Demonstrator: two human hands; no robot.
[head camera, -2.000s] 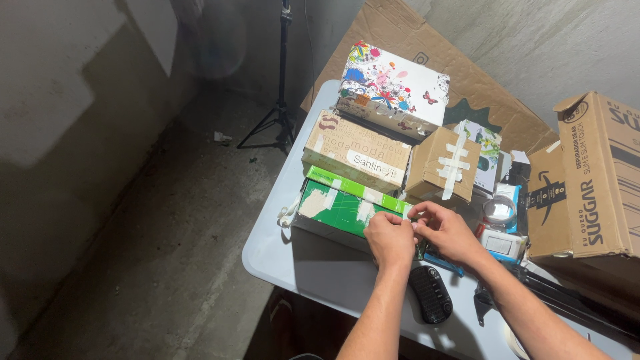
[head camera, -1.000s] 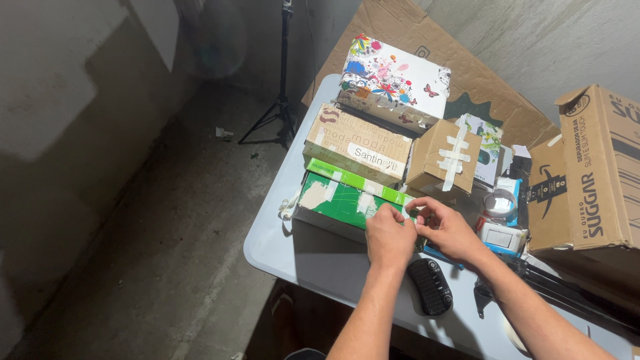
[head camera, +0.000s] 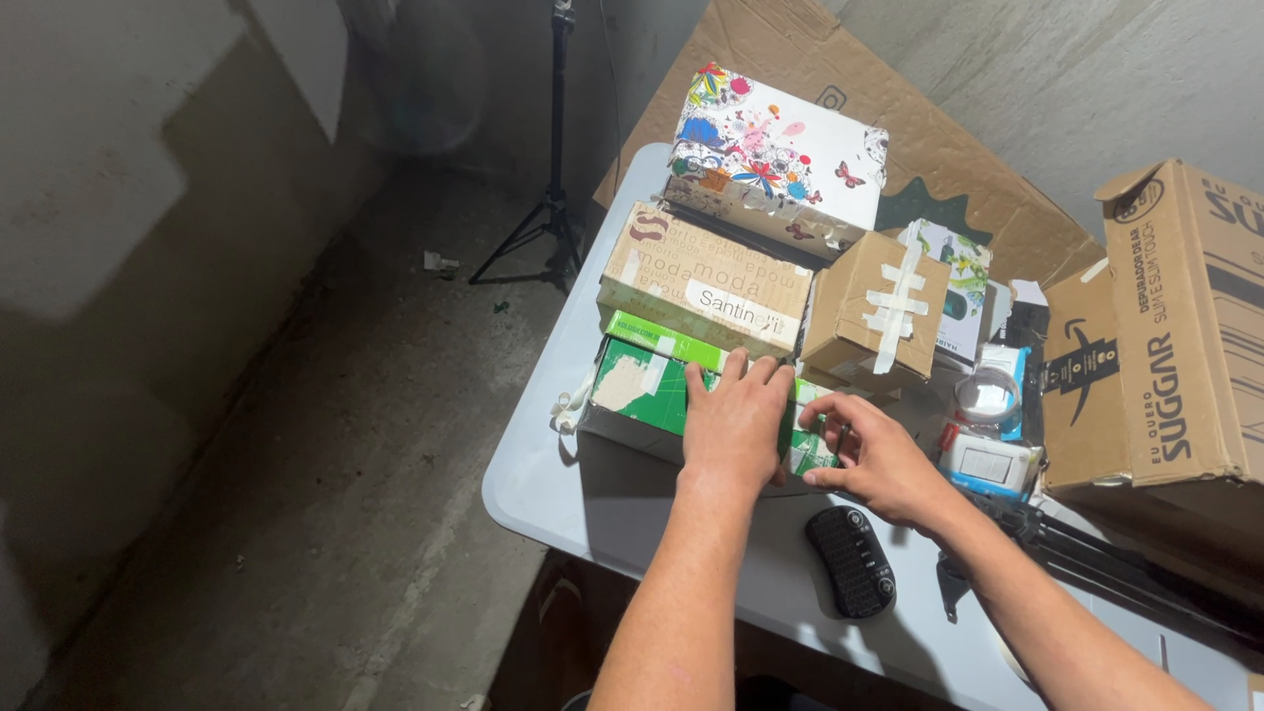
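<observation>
A green cardboard box (head camera: 667, 390) with a lighter green edge and strips of whitish tape lies at the near left of the table. My left hand (head camera: 736, 420) rests flat on its top, fingers spread. At the box's right end is my right hand (head camera: 874, 459), thumb and fingers parted around the corner; whether it pinches a bit of tape there is hard to tell. Behind the green box stands a printed tan shoe box (head camera: 706, 272). A small brown carton (head camera: 874, 306) with white tape strips sits to its right.
A flower-printed white box (head camera: 780, 148) stands at the back. Right of my hands are a roll of clear tape (head camera: 987, 395), a large brown carton (head camera: 1185, 326) and a black tripod (head camera: 1076, 553). A black mini keyboard (head camera: 849, 563) lies nearer me.
My left hand has gone from closed fingers beside my right hand to lying spread on the green box's top. My right hand has opened somewhat at the box's right end.
</observation>
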